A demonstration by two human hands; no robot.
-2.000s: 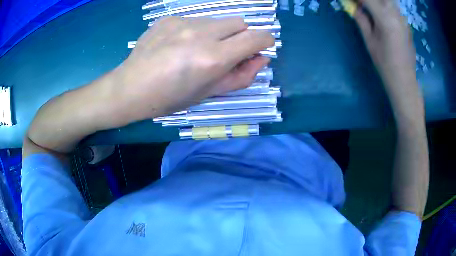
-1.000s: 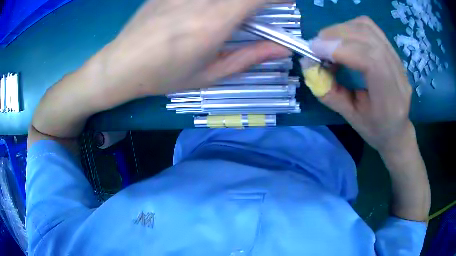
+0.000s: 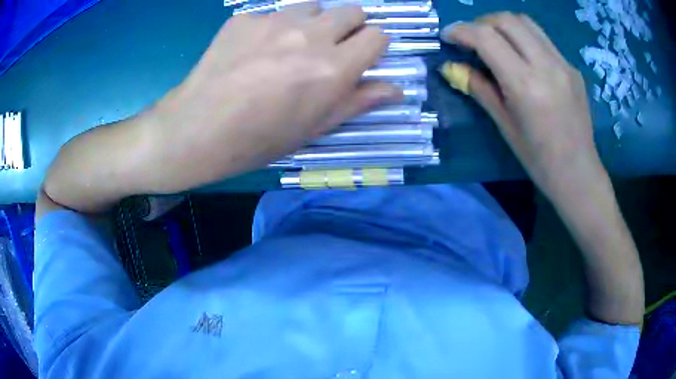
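A row of silver metal rods [image 3: 370, 135] lies side by side in front of me. My left hand [image 3: 278, 92] is over the row, palm down, with fingers bent near the rods; whether it grips one is hidden. My right hand [image 3: 530, 92] is just right of the rods' ends, thumb and index finger apart, with nothing visible between them. Its thumb has a yellow wrap and its index fingertip a whitish cover. A short rod with yellow tape [image 3: 341, 178] lies at the bench's near edge. Whitish plastic bits [image 3: 619, 63] lie scattered at the upper right.
The dark green bench mat [image 3: 96, 66] lies under the parts. A short group of white-silver rods [image 3: 12, 141] is at the far left. A blue tray [image 3: 33, 26] is at the upper left. My light blue shirt is below the bench edge.
A second ago a silver rod spanned between my hands; it is no longer seen there. My left hand has come down over the row, and my right thumb and index finger have parted.
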